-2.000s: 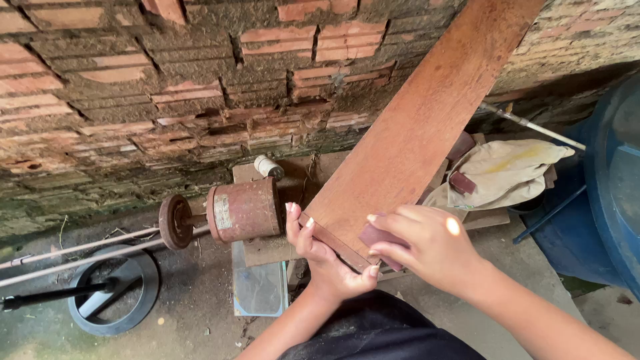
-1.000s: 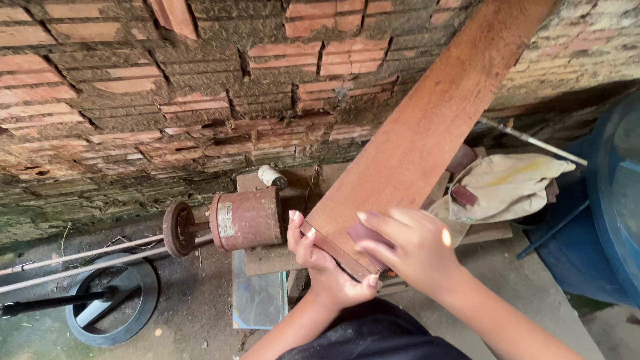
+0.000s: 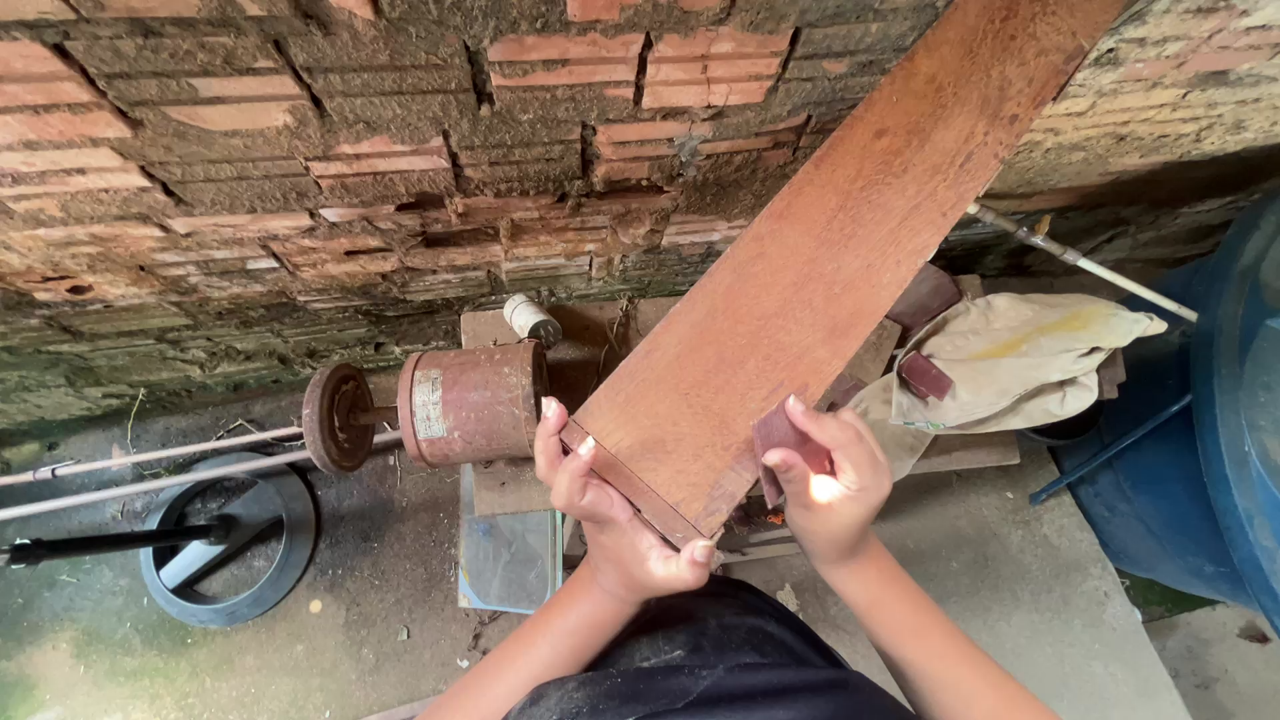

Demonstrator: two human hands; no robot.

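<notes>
A long reddish-brown wooden board (image 3: 800, 260) slants from the top right down to my hands. My left hand (image 3: 620, 515) grips the board's near end, fingers at one corner and thumb at the other. Between the thumb and fingers of my right hand (image 3: 830, 465) is a folded piece of dark red sandpaper (image 3: 785, 445), held at the board's right edge close to that end. Another small dark red piece (image 3: 925, 377) lies on a beige cloth (image 3: 1020, 350) right of the board.
A rusty motor with a pulley (image 3: 475, 405) and a white cylindrical part (image 3: 532, 318) lie left of the board. Beyond stands a brick wall (image 3: 400, 150). A black ring-shaped base (image 3: 300, 545) is on the floor at left, a blue tank (image 3: 1235, 400) at right, and a glass pane (image 3: 510, 560) near my left arm.
My right hand has moved from over the board's face to its right edge and turned, so the sandpaper shows more. My left hand still grips the board's end.
</notes>
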